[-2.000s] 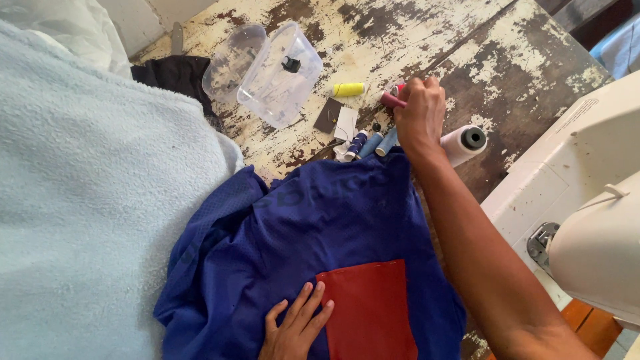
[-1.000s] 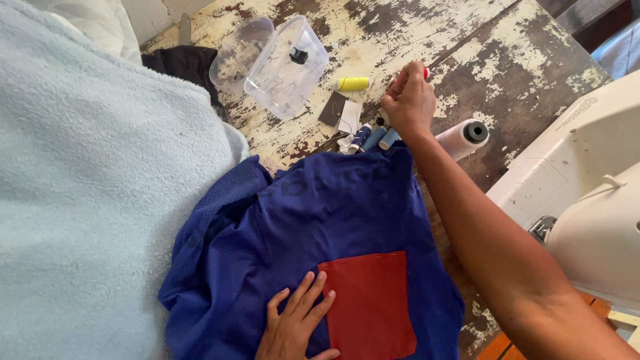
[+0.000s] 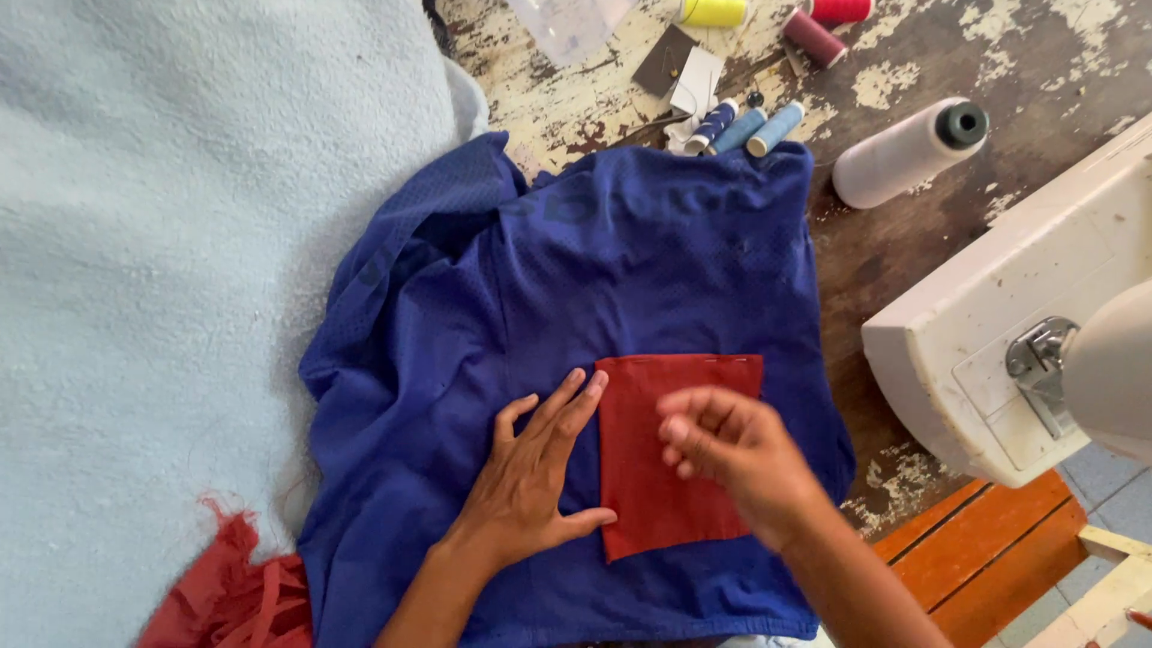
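Note:
A square red fabric patch (image 3: pixel 670 477) lies on a blue mesh garment (image 3: pixel 558 297), with pins or stitches along its top edge. My left hand (image 3: pixel 526 481) lies spread at the patch's left edge, fingertips and thumb touching it. Over the patch hovers my right hand (image 3: pixel 733 450), slightly blurred, its fingers curled with thumb and forefinger close together; whether something thin is between them cannot be seen. At the garment's top edge rest a dark blue thread spool (image 3: pixel 713 126) and light blue spools (image 3: pixel 776 129). Farther up are maroon (image 3: pixel 814 39), red (image 3: pixel 841 9) and yellow (image 3: pixel 713 11) spools.
A white sewing machine (image 3: pixel 972 351) stands at the right, near a large cone of pale thread (image 3: pixel 900 157). Pale blue fleece (image 3: pixel 162 270) covers the left side, with red cloth scraps (image 3: pixel 234 594) below. A clear plastic container (image 3: pixel 571 22) and cards (image 3: pixel 697 79) lie on the worn wooden table (image 3: pixel 864 261).
My right hand has come back from the spools to above the red patch. The maroon spool it held two seconds ago now lies beside the red one. The view has moved closer to the garment.

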